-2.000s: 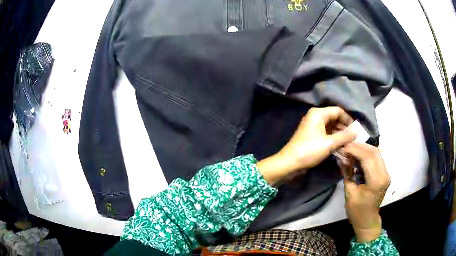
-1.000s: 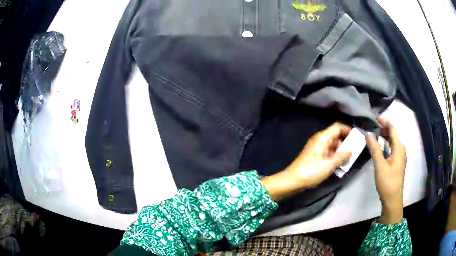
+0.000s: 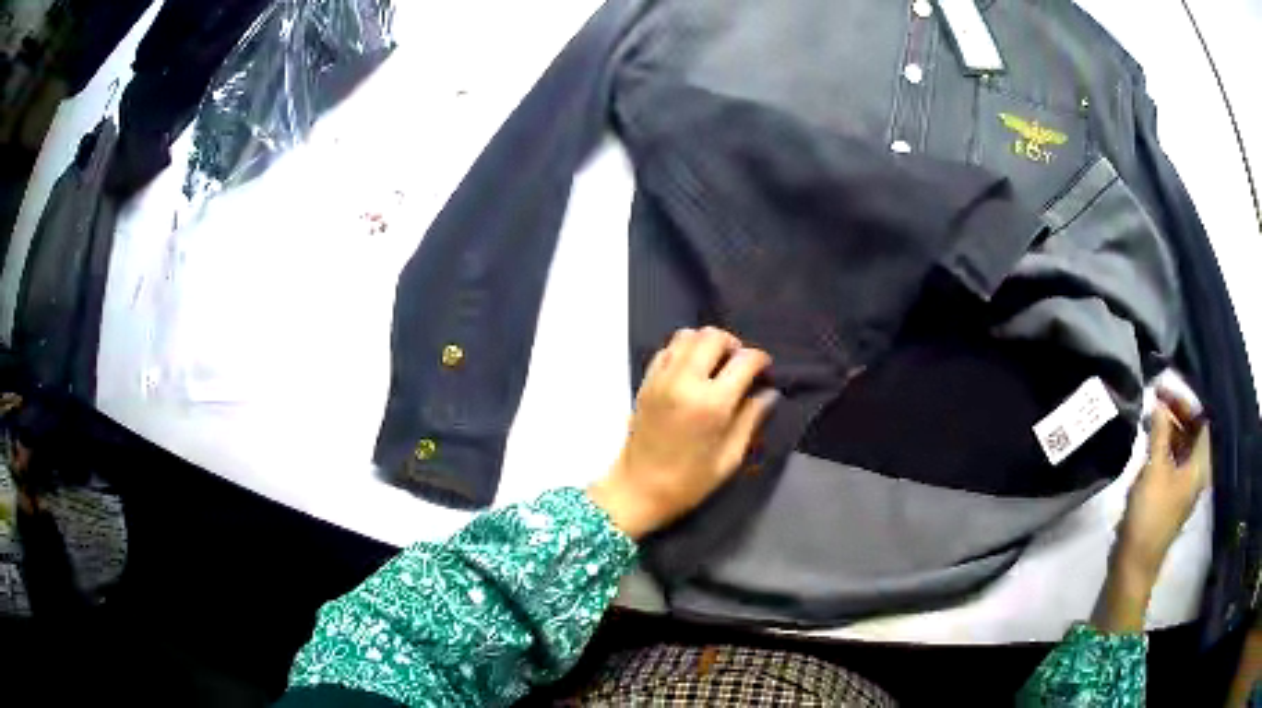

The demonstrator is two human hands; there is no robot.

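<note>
The charcoal-grey denim shirt lies on the white table, its front folded back so the paler inside and a dark opening show. My left hand pinches the shirt's folded front edge at the lower middle. My right hand is at the shirt's right side, fingers curled near its edge; a bluish-white bit shows at the fingertips, too small to name. The white care label lies face up on the dark inside, left of my right hand. The embroidered logo is on the chest.
A clear plastic bag with dark contents lies at the table's upper left. A cuff with two gold buttons lies left of the shirt body. A hang tag lies near the top. The white table has a curved front edge.
My left hand has left the white label and moved left onto the shirt front. The label now lies flat. My right hand has moved right and down. The view has shifted left.
</note>
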